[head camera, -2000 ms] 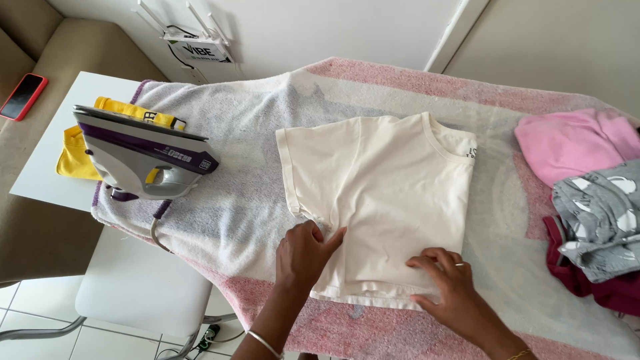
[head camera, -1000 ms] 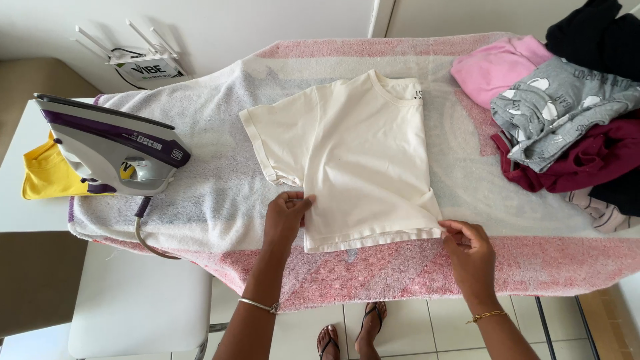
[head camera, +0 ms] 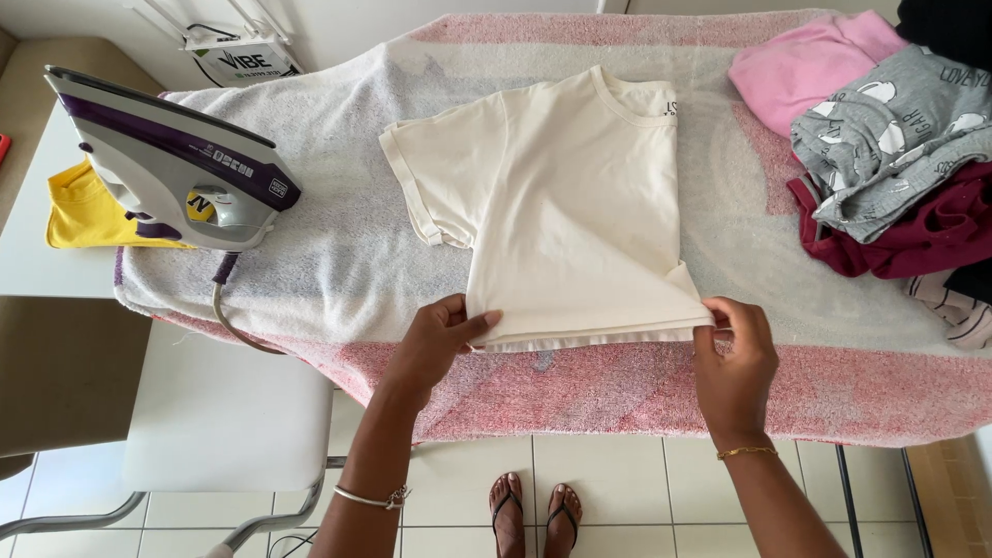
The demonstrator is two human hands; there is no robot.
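Observation:
A cream short-sleeved T-shirt (head camera: 573, 225), folded lengthwise, lies on a towel-covered ironing board (head camera: 333, 178). Its neckline points away from me and one sleeve extends left. My left hand (head camera: 438, 341) pinches the hem's left corner between thumb and fingers. At the right corner, the hem is gripped by my right hand (head camera: 736, 349), with a small fold of cloth rising just above it. A white and purple clothes iron (head camera: 178, 163) rests at the board's left end, its cord running down toward the near edge.
A pile of clothes holds a pink garment (head camera: 810, 70), a grey printed garment (head camera: 860, 139) and a dark red garment (head camera: 922, 225) at the right. Folded yellow cloth (head camera: 93, 205) lies on a white table (head camera: 46, 267) beyond the iron. A white chair (head camera: 225, 411) stands near left.
Two seconds ago my right hand was spread over the lower shirt; it now grips the right hem corner. My left hand has moved down to the left corner. The view has shifted.

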